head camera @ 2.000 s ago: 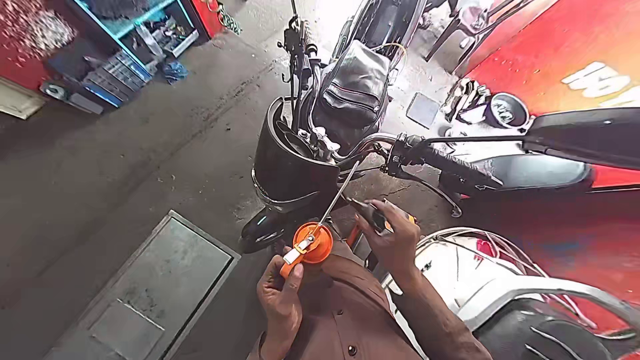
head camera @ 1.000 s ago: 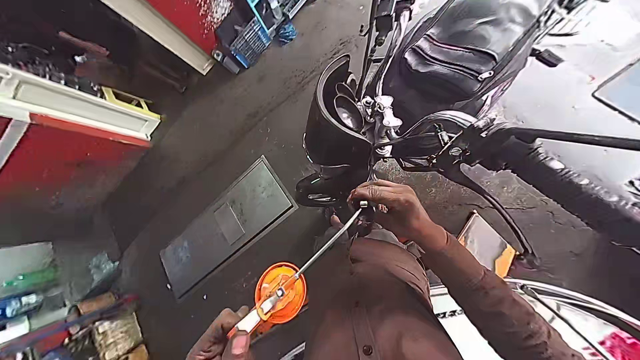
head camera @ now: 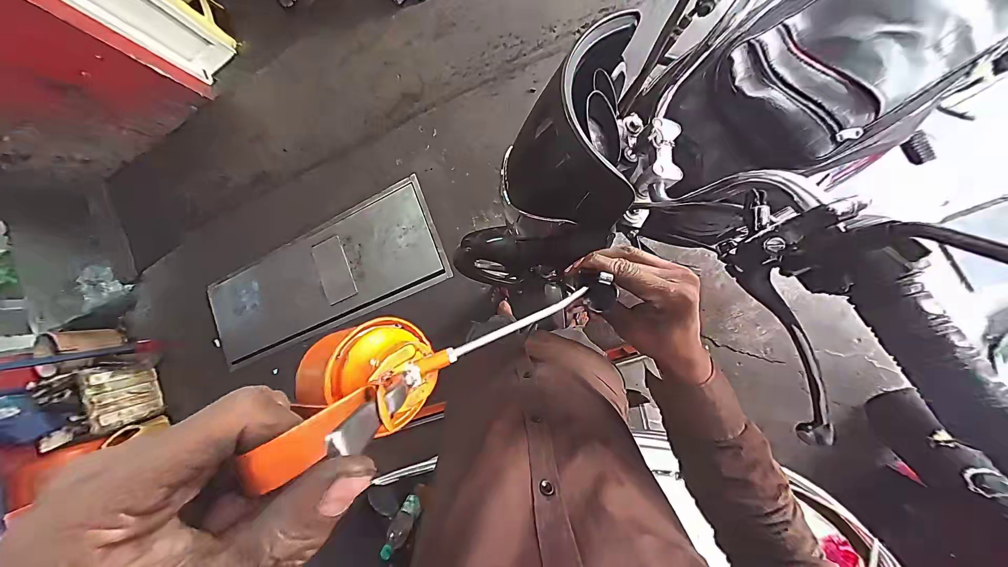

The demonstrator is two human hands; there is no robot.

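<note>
My left hand (head camera: 213,472) grips the handle and lever of an orange pump oil can (head camera: 366,370), thumb on the metal lever. From the can a thin pale spout (head camera: 516,324) runs up and right to my right hand (head camera: 650,299). The right fingers are closed around a small black part (head camera: 602,291) at the spout's tip; what it is cannot be told. Just above that hand are the motorcycle's black headlight cowl (head camera: 551,165) and front fender (head camera: 492,253). To its right hangs the handlebar lever (head camera: 795,354).
A ribbed black handlebar grip (head camera: 929,346) is at the right, a black zipped bag (head camera: 811,87) at the upper right. A metal plate (head camera: 386,236) lies in the floor. Boxes (head camera: 118,394) and other goods stand at the left, a plastic bottle (head camera: 402,524) low in the middle.
The view has shifted and come closer to my hands. The oil can, in my left hand throughout, was nearer my right hand two seconds ago; its spout pointed past that hand then.
</note>
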